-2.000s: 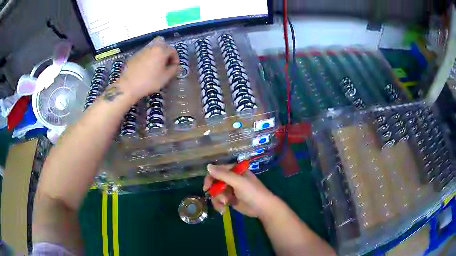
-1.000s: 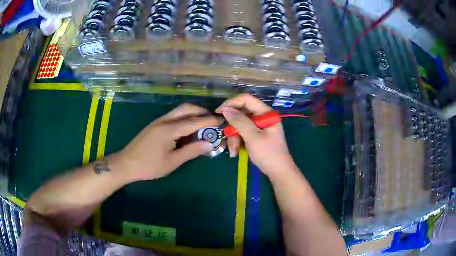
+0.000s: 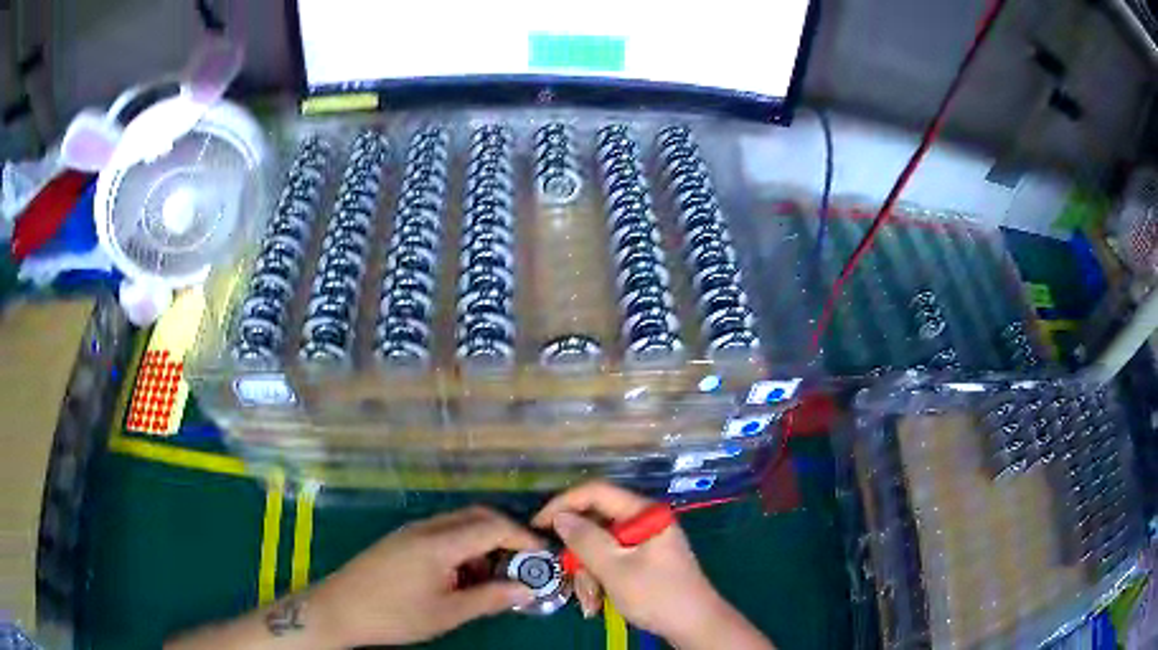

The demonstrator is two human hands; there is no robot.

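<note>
My left hand [image 3: 425,574] holds a round metal component [image 3: 535,570] between thumb and fingers, its ringed face turned up. The component is low in the view, over the green mat. My right hand [image 3: 641,565] is shut on the red test probe [image 3: 622,533], whose front end is at the component's right edge; whether the tip touches is too small to tell. Part of a shiny round piece shows just under the held component. Behind the hands stands a stack of clear trays [image 3: 508,425] with long rows of metal components; one row has a long gap.
A monitor [image 3: 559,45] shows a green block. A white fan [image 3: 178,210] with rabbit ears stands at left, a sticker sheet with red dots [image 3: 156,391] below it. A second tray stack [image 3: 889,508] is at right, partly filled. The red wire [image 3: 889,203] hangs right of the monitor.
Since two seconds ago, my left hand has moved from the tray rows down to the component at the probe. Over the last second both hands stay together there while the view has tilted up.
</note>
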